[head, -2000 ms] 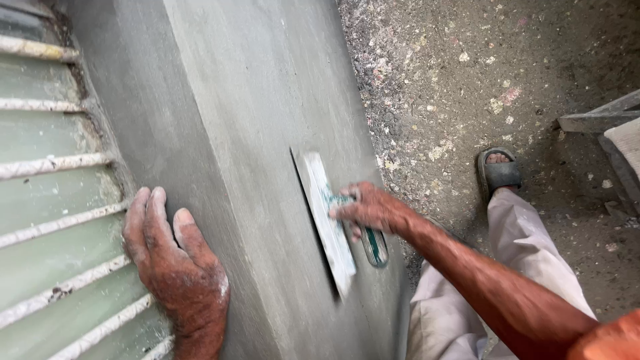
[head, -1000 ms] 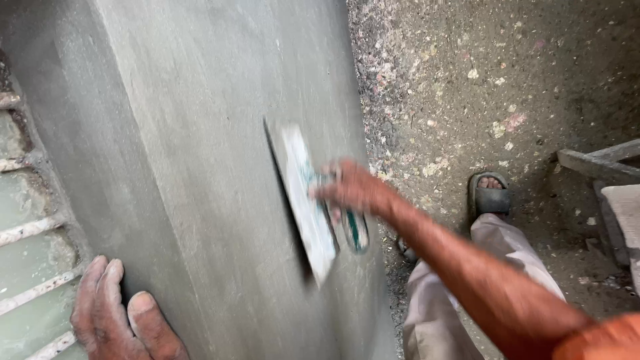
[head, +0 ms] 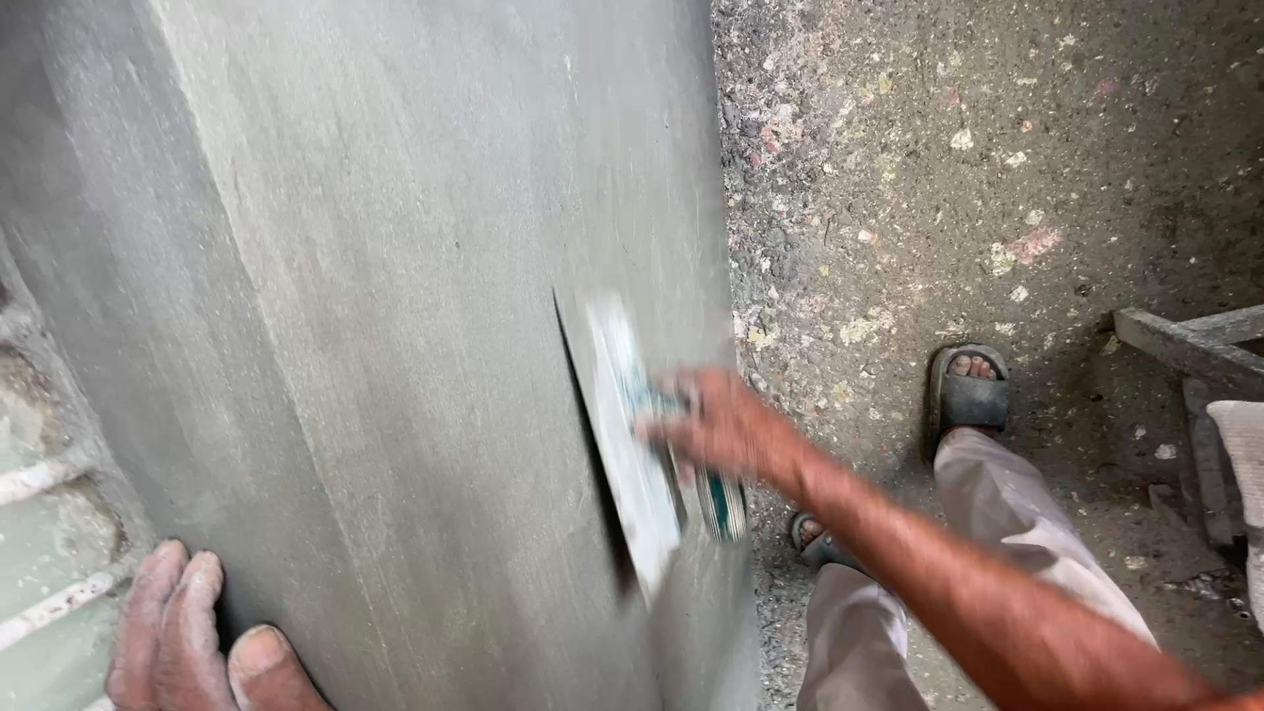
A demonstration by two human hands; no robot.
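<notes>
My right hand [head: 716, 420], blurred by motion, grips the handle of a steel finishing trowel [head: 632, 454] with a green-striped grip. The long blade is tilted on the smooth grey plastered wall [head: 444, 296], near its right edge; a dark gap or shadow runs along the blade's left side. At the lower left, my left hand [head: 202, 642] rests on the plaster beside the window opening, fingers apart and holding nothing. Its palm is cut off by the frame's bottom edge.
White-painted window bars [head: 54, 607] cross the opening at the left. Right of the wall lies a rough floor [head: 889, 197] spotted with plaster and paint, where my sandalled feet [head: 973, 400] stand. A wooden frame [head: 1185, 346] is at the far right, with a pale cloth-like thing [head: 1239, 474] beside it.
The view has shifted, showing less of the window bars and of my left hand. My right hand keeps hold of the trowel on the plaster throughout.
</notes>
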